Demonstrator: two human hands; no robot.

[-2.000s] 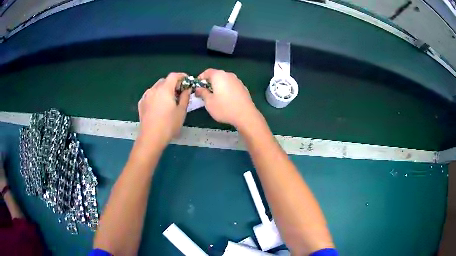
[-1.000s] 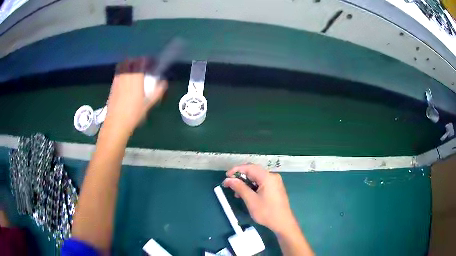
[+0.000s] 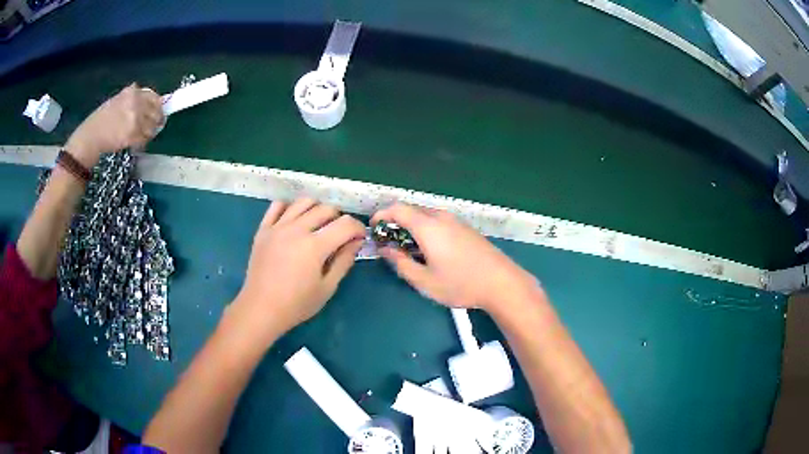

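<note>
My left hand (image 3: 297,262) is over the bench near the metal edge strip, its fingertips closed on a small visible piece of white handle shell (image 3: 366,249); the rest is hidden by the fingers. My right hand (image 3: 448,257) holds a circuit board strip (image 3: 391,233) in its fingers, close against the left fingertips. Whether a board sits in the handle cannot be seen. Below, a fan housing (image 3: 482,371) lies face down, its handle running up toward my right wrist. Another fan housing (image 3: 328,390) lies at the lower middle, beside more white fan bodies (image 3: 443,417).
A glittering pile of board strips (image 3: 115,266) lies at left on the bench. The pale edge strip (image 3: 612,241) borders the belt, where a fan (image 3: 320,99) stands face up. Another person's hand (image 3: 120,124) at left grips a fan with its handle (image 3: 197,94) outward. A carton (image 3: 789,381) is at far right.
My left hand has come back from the belt to meet my right hand over the bench. The view has shifted. Another person's hand now shows at left, holding a fan.
</note>
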